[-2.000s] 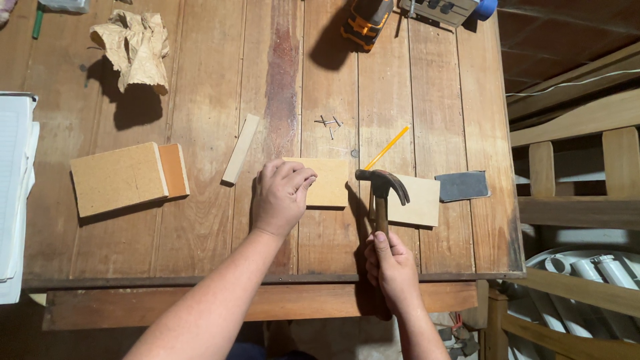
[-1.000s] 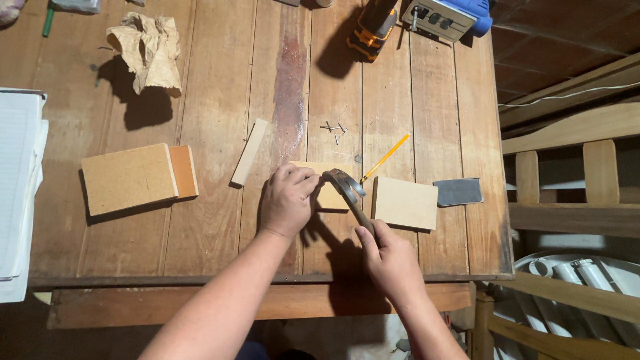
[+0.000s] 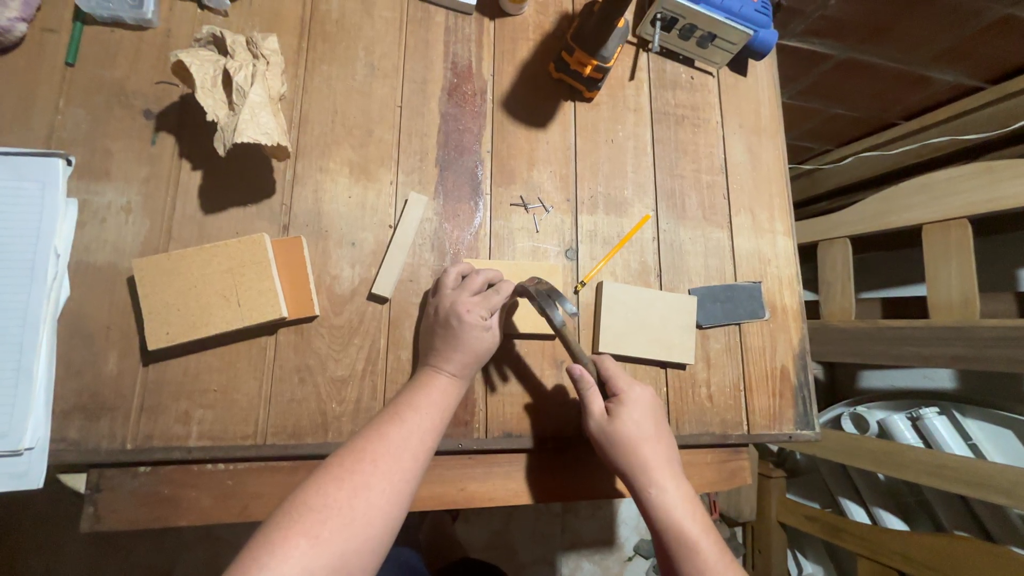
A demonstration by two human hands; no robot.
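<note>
My left hand (image 3: 466,322) rests on the left part of a small wooden board (image 3: 532,316) near the table's front, fingers bent together; whether they pinch a nail is hidden. In my right hand (image 3: 628,408) is the wooden handle of a claw hammer (image 3: 550,304). Its head is over the board, right beside my left fingertips, claw toward the right. Several loose nails (image 3: 534,210) lie behind the board. A yellow pencil (image 3: 614,252) lies to its right, above a second light wooden block (image 3: 646,322). A narrow wooden strip (image 3: 398,246) lies to the left of my left hand.
Stacked boards (image 3: 210,292), crumpled brown paper (image 3: 240,92) and a paper pad (image 3: 28,312) are on the left. At the back right stand a cordless tool (image 3: 590,52) and a blue jigsaw (image 3: 708,32). Dark sandpaper (image 3: 730,304) lies right of the block. A wooden chair (image 3: 920,344) stands beyond the table's right edge.
The hammer has swung from upright, right of the board, to tilted left over it, its head now by my left fingers. My left hand stays on the board.
</note>
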